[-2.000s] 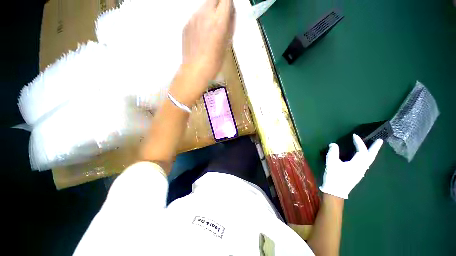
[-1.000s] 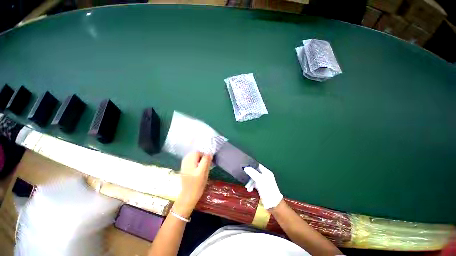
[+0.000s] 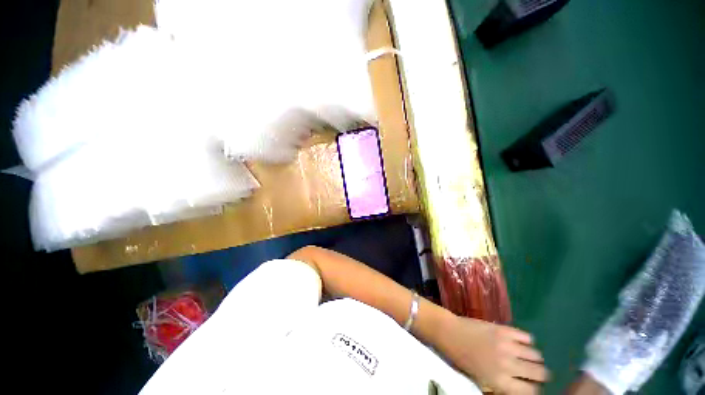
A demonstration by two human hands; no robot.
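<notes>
A bubble bag (image 3: 661, 297) with a dark unit showing through it lies at the lower right over the green surface. My right hand (image 3: 618, 366), in a white glove, is at the bag's near end and appears to grip it. It is blurred, merges with the bag, and its wrist is cut off by the bottom edge. My left hand (image 3: 502, 359) is bare, blurred and empty, with its fingers apart, beside the wrapped rail and left of the bag. Two black units (image 3: 560, 131) stand on the green surface (image 3: 541, 224); the upper one (image 3: 522, 17) is cut off by the top edge.
A heap of white bubble bags (image 3: 193, 116) covers much of the cardboard (image 3: 290, 200). A lit smartphone (image 3: 363, 173) lies near the wrapped rail (image 3: 444, 166). Red and white strands (image 3: 174, 320) show below the cardboard. Another bubble-wrapped item (image 3: 694, 362) is at the right edge.
The view has swung left onto the cardboard. The dark unit held part-way at the bag's mouth now shows inside the bag. My left hand has let go of the bag.
</notes>
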